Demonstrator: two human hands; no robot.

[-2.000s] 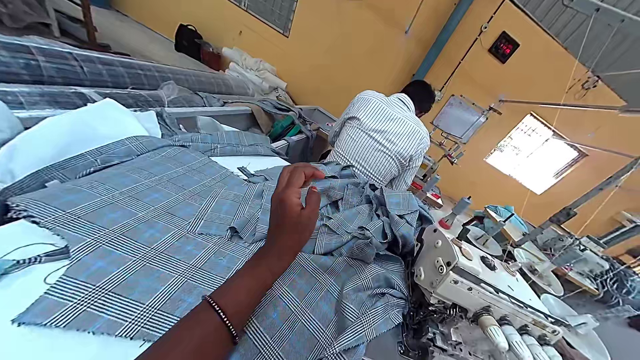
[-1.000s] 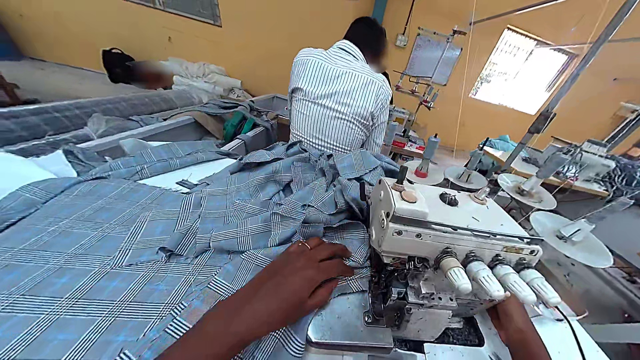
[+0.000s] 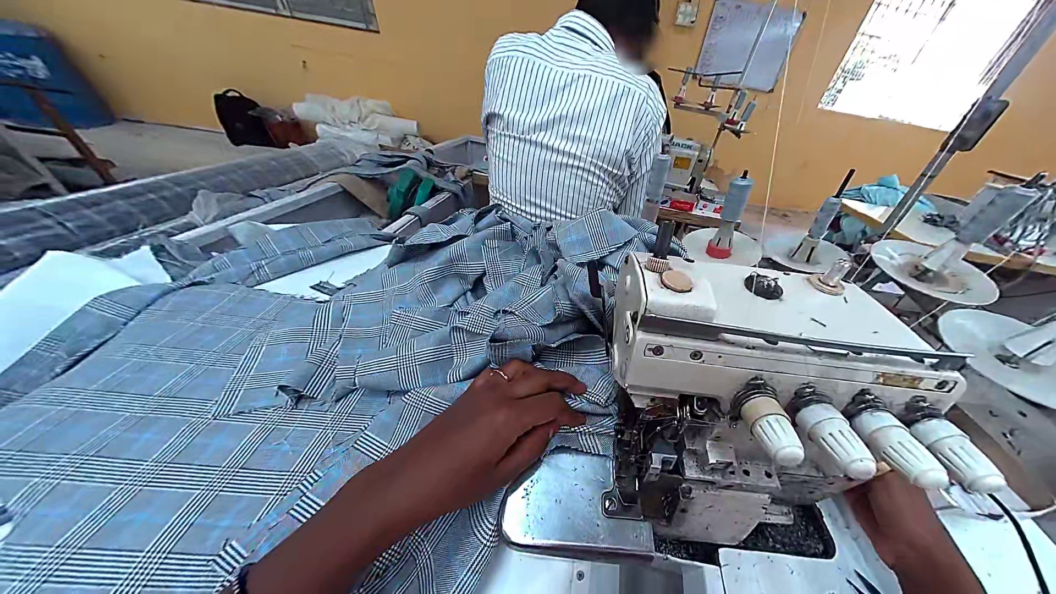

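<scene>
Grey-blue checked fabric [image 3: 190, 371] spreads over the left side and bunches up behind the overlock sewing machine [image 3: 792, 330]. My left hand [image 3: 516, 417], a ring on one finger, rests on this fabric just left of the needle area, its fingers pointing at the machine and curled a little. Under its wrist side lies the machine's metal cloth plate [image 3: 569, 511]. At the lower right, my right hand [image 3: 891, 507] reaches behind the tension dials [image 3: 850, 437]; its fingers are mostly hidden, so what it touches cannot be seen.
A person in a striped shirt [image 3: 569, 124] has their back to me beyond the fabric. Thread cones [image 3: 737, 198] on round holders stand behind and right of the machine. Long fabric rolls [image 3: 206, 181] lie at the left. Small snips or scissors [image 3: 862, 584] lie near the right wrist.
My left hand, raised above the fabric two seconds ago, has come down onto it beside the machine. My right hand has come into view at the machine's right. The view has turned.
</scene>
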